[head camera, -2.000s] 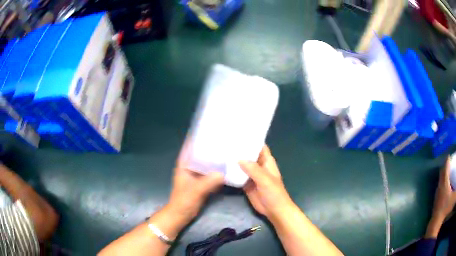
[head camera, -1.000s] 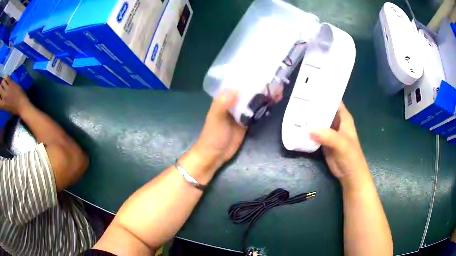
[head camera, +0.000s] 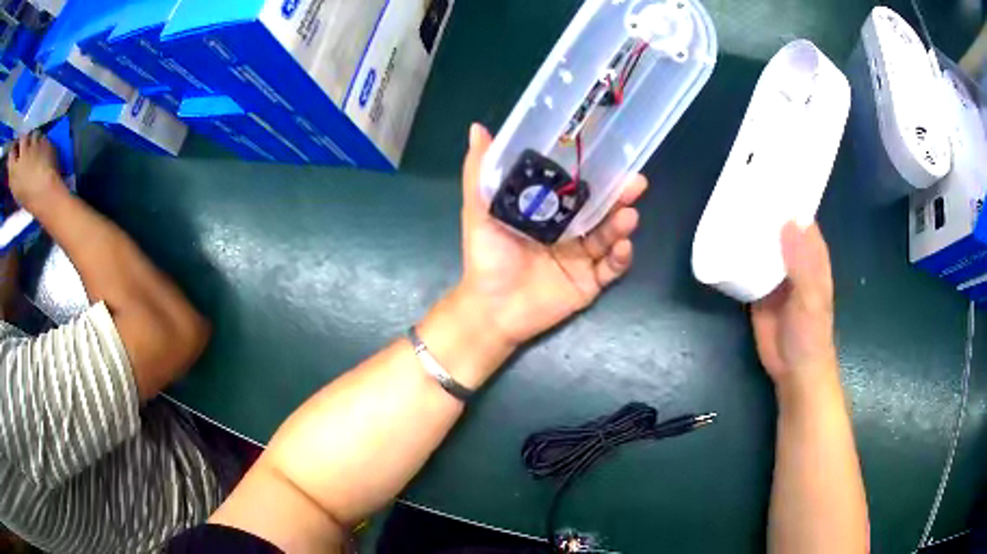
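My left hand (head camera: 541, 271) holds the translucent housing (head camera: 660, 108) from below at its near end, open side up. Inside it lie a black cooling fan (head camera: 538, 198) with a blue-grey hub at the near end, a narrow circuit board (head camera: 588, 114) and red and black lead wires (head camera: 624, 74). My right hand (head camera: 798, 308) holds the white cover (head camera: 766, 179) by its near end, to the right of the housing and apart from it. Its side with a small slot faces up.
Blue and white retail cartons (head camera: 271, 81) stand at the upper left. A coiled black power cable (head camera: 590, 442) lies near me. An assembled unit (head camera: 904, 103) stands beside a carton (head camera: 939, 222) at right. Another person's arm (head camera: 124, 271) is at left.
The housing and cover, joined two seconds ago, are now apart. Since one second ago, the housing has turned to show its inside, and the cover has moved right. The view has also shifted.
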